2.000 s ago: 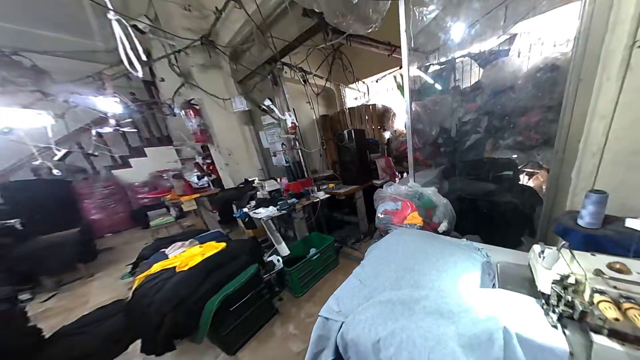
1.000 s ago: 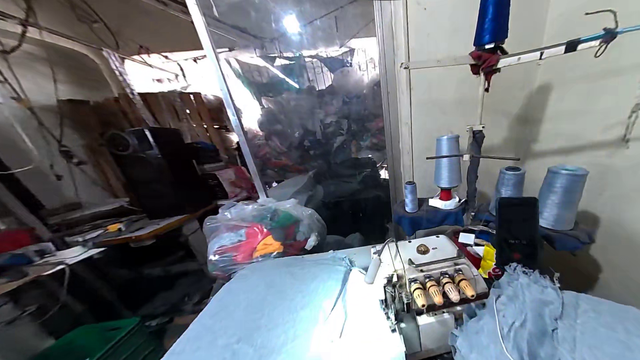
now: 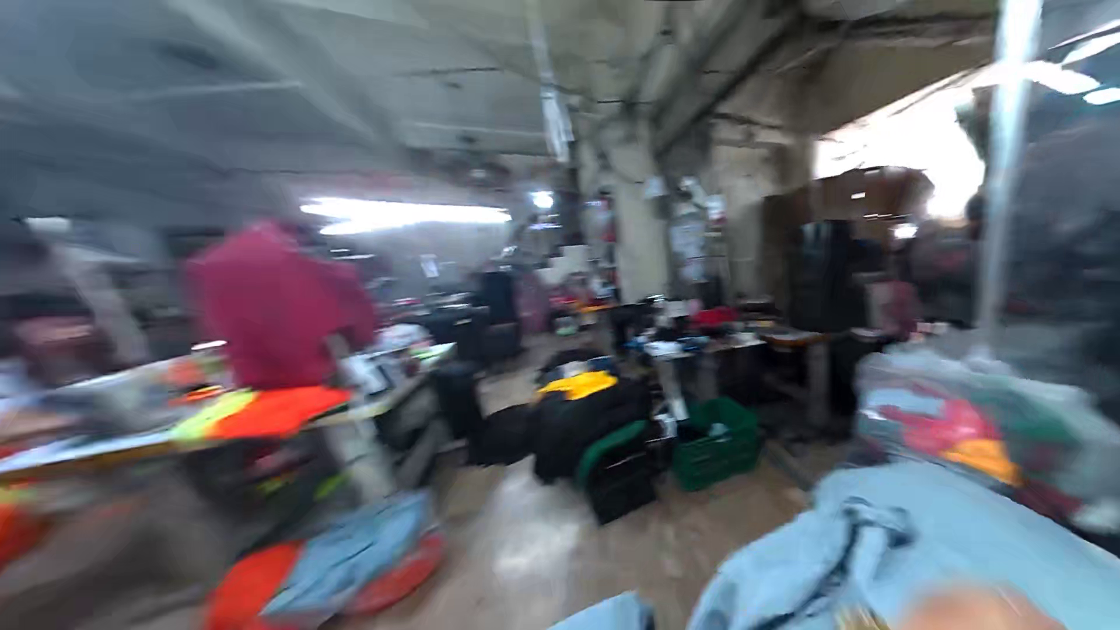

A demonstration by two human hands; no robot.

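Light blue fabric [image 3: 919, 525] lies bunched at the lower right, with a dark fold or seam running through it. A blurred skin-toned shape, which seems to be my right hand [image 3: 980, 608], shows at the bottom edge against this fabric; its fingers cannot be made out. My left hand is not in view. Another small piece of light blue fabric [image 3: 608, 612] shows at the bottom centre. Behind the large fabric stands a clear plastic bag [image 3: 945, 411] with pink, orange and green cloth inside.
Green plastic crates [image 3: 717, 446] and a heap of black garments [image 3: 586, 420] with yellow cloth on top stand mid-floor. At left, a table [image 3: 131, 446] holds orange and yellow cloth. Light blue cloth [image 3: 359, 547] lies on a red-orange round object below it. A metal post [image 3: 1006, 175] rises at right.
The view has swung far to the left; the sewing machine and thread cones seen one second ago are out of view. A skin-toned blur now shows at the bottom edge.
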